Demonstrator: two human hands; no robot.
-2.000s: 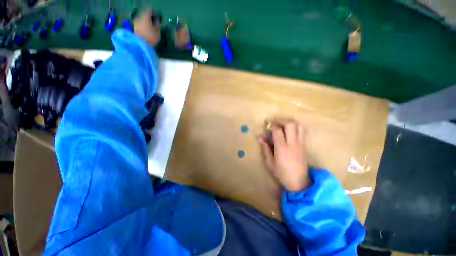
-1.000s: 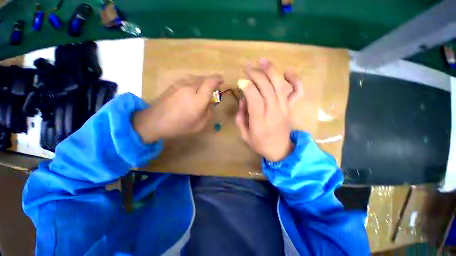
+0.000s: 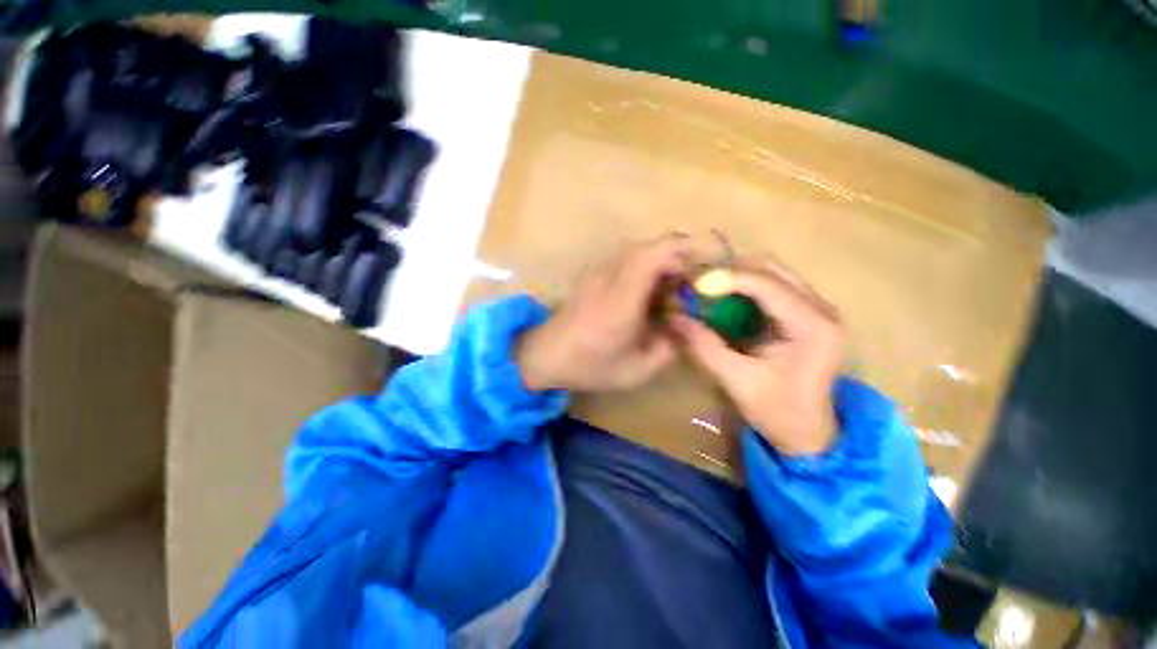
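My left hand (image 3: 615, 323) and my right hand (image 3: 780, 355) meet over the cardboard work mat (image 3: 609, 165). Between the fingertips shows a small blue battery cell (image 3: 689, 299), mostly hidden by the fingers, with thin wires (image 3: 713, 244) standing up behind it. A round dark green thing (image 3: 735, 320) sits inside my right hand's grip; what it is I cannot tell. A pale yellow finger cot (image 3: 714, 282) is on a right fingertip. The hands are slightly blurred.
Black plastic housings (image 3: 298, 190) lie in rows on a white sheet (image 3: 476, 127) at the left. An open carton (image 3: 254, 368) stands at the lower left. The green belt (image 3: 711, 64) runs along the far side with a blue part (image 3: 858, 28). A dark mat (image 3: 1078, 431) lies right.
My left hand has come from the belt to my right hand, and both now hold the cell close together. The dark green thing now shows in my right hand. The view has shifted left.
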